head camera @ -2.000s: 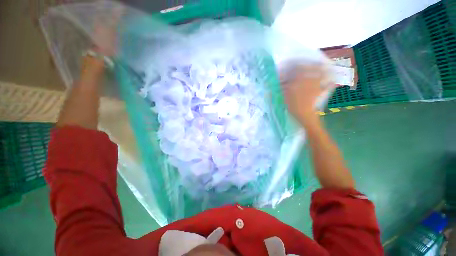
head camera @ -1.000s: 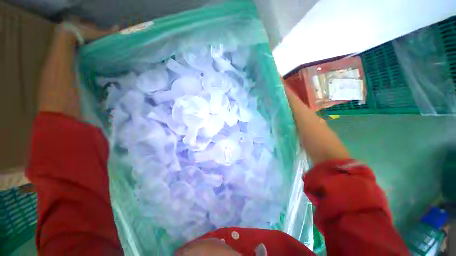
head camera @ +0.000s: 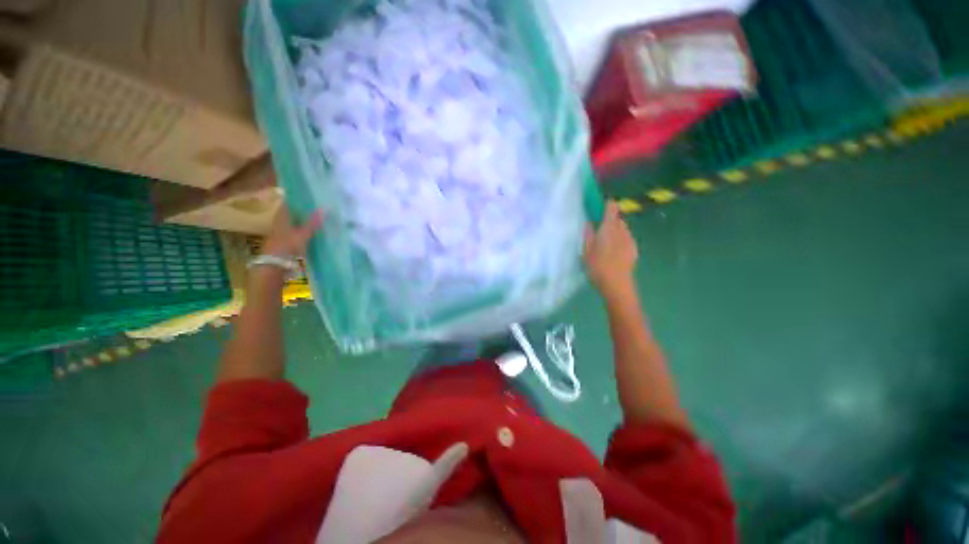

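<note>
A green plastic crate (head camera: 588,159) lined with clear film (head camera: 409,308) is in front of me at the top centre. It holds a heap of translucent plastic pieces (head camera: 436,149), milky blue-white. My left hand (head camera: 289,236) grips the crate's left side near the front corner, with part of the fingers on the film. My right hand (head camera: 611,250) grips the crate's right side near its front corner. Some fingers of both hands are hidden by the crate. The picture is slightly blurred.
Brown cardboard cartons (head camera: 128,117) and green crates (head camera: 143,260) stand at the left. A red printed carton (head camera: 669,80) is beyond the crate's right side, near more green crates (head camera: 813,90). A clear film strip (head camera: 553,367) lies on the green floor (head camera: 786,308). Yellow-black markings cross the floor.
My hands first held the film around the crate's rim, then the crate's far sides. Now they hold its near sides. The crate appears higher in view, and more floor shows below it.
</note>
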